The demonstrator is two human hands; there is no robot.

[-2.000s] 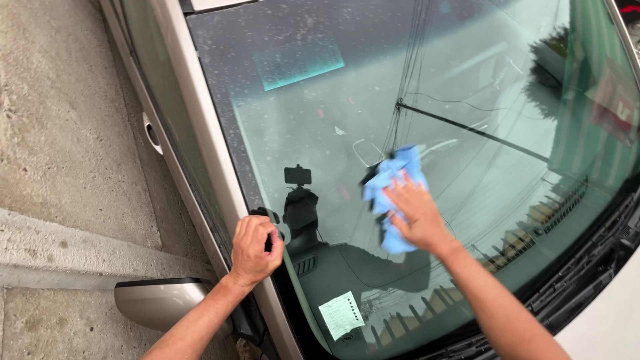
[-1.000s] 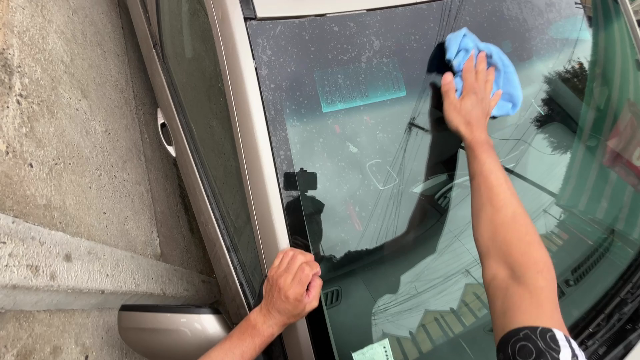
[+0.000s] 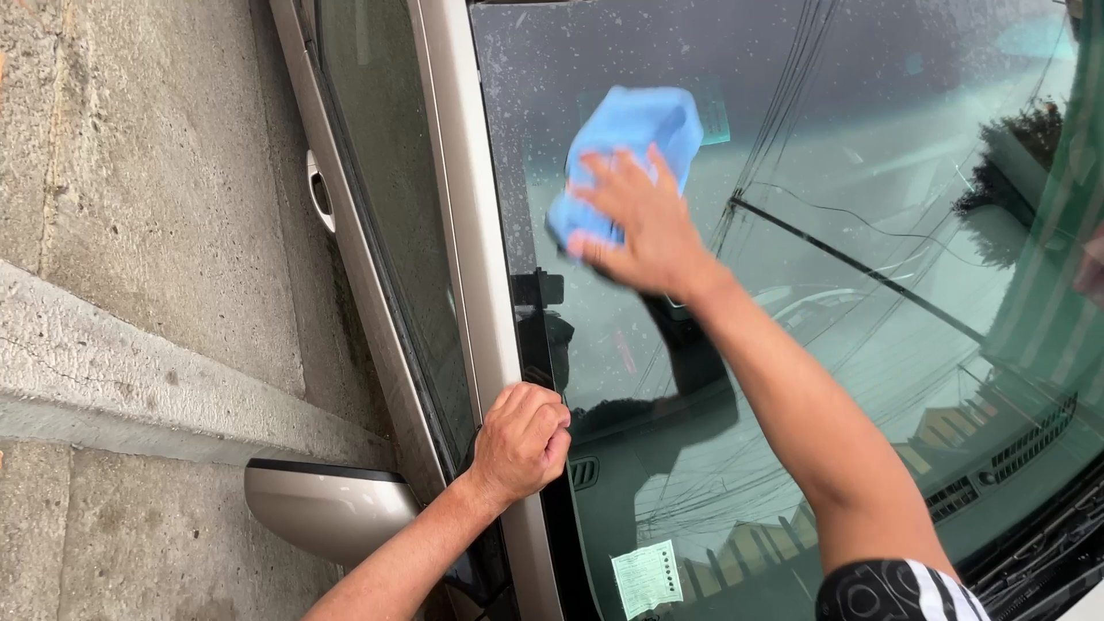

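A car windshield (image 3: 828, 259), speckled and full of reflections, fills the right half of the view. My right hand (image 3: 642, 224) lies spread over a blue cloth (image 3: 642, 112), pressing it flat against the upper left part of the glass; hand and cloth are slightly blurred. Lower down, my left hand (image 3: 522, 440) rests as a closed fist on the beige windshield pillar (image 3: 493, 328), at the edge of the glass. Whether anything is inside that fist cannot be seen.
Beside the pillar are the side window (image 3: 388, 172), a door handle (image 3: 321, 191) and the side mirror (image 3: 332, 509). Concrete ground with a raised ledge (image 3: 155, 379) runs along the left. A paper sticker (image 3: 647, 578) with writing sits low on the windshield. Wipers (image 3: 1035, 535) lie at lower right.
The right hand and blue cloth went from mid-glass up to the upper windshield, then moved left toward the pillar. My left fist has stayed at the pillar.
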